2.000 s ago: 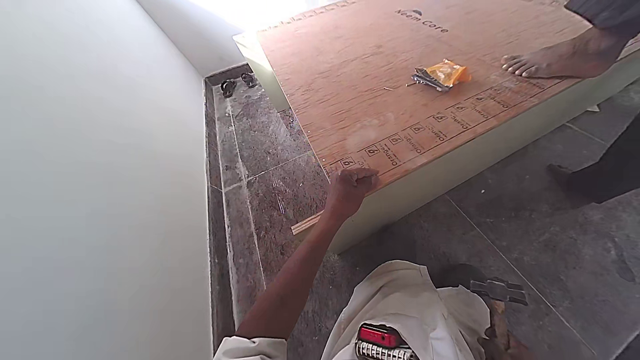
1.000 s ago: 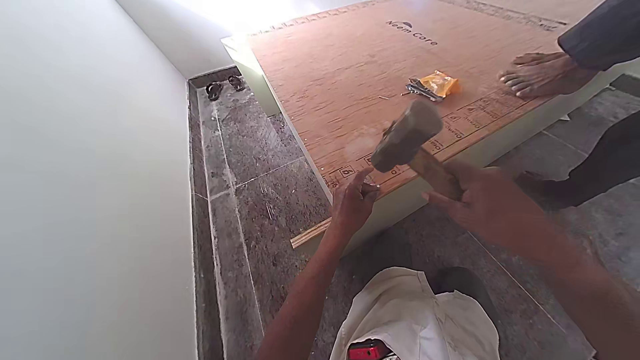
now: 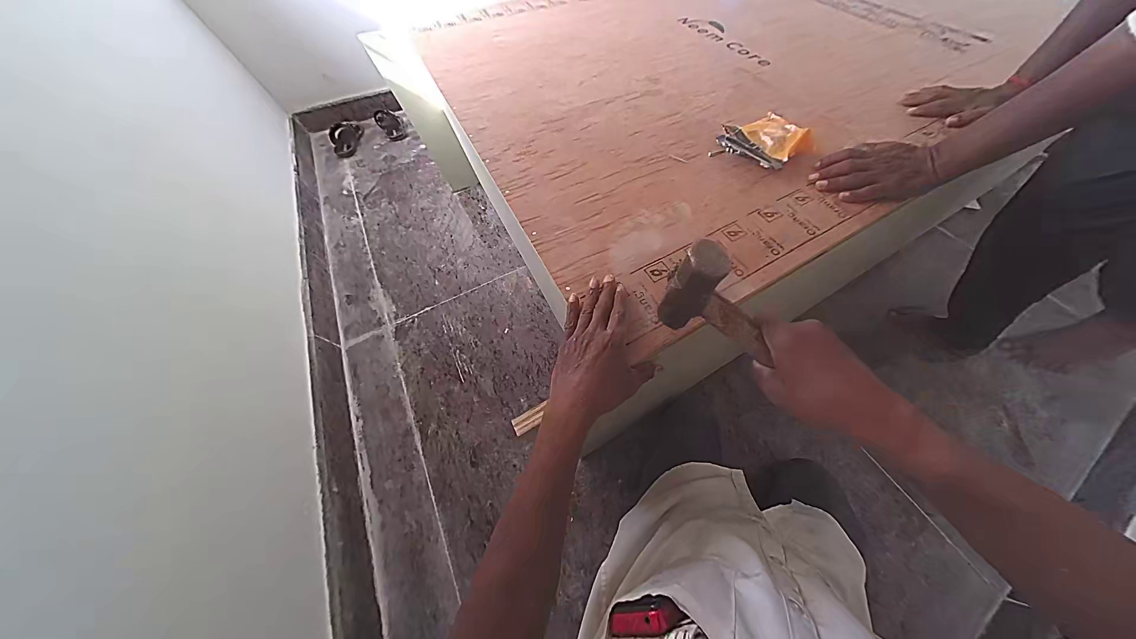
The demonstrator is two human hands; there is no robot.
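My left hand lies with fingers spread on the near corner of a plywood panel, its thumb over the edge. My right hand grips the wooden handle of a club hammer; the hammer's head is over the panel's front edge, right of my left hand. Whether the head touches the panel I cannot tell. The panel forms the top of a pale green box-like frame. An orange plastic packet and several screws or nails lie on the panel.
Another person's two hands press on the panel at the right. That person's dark-trousered leg is beside the box. A wood strip sticks out at the near corner. A white wall stands left; dark footwear lies on the tiled floor.
The hammer, low near my lap two seconds ago, is now over the panel edge. My left hand has opened flat on the corner. The other person's foot has left the panel; their hands are on it.
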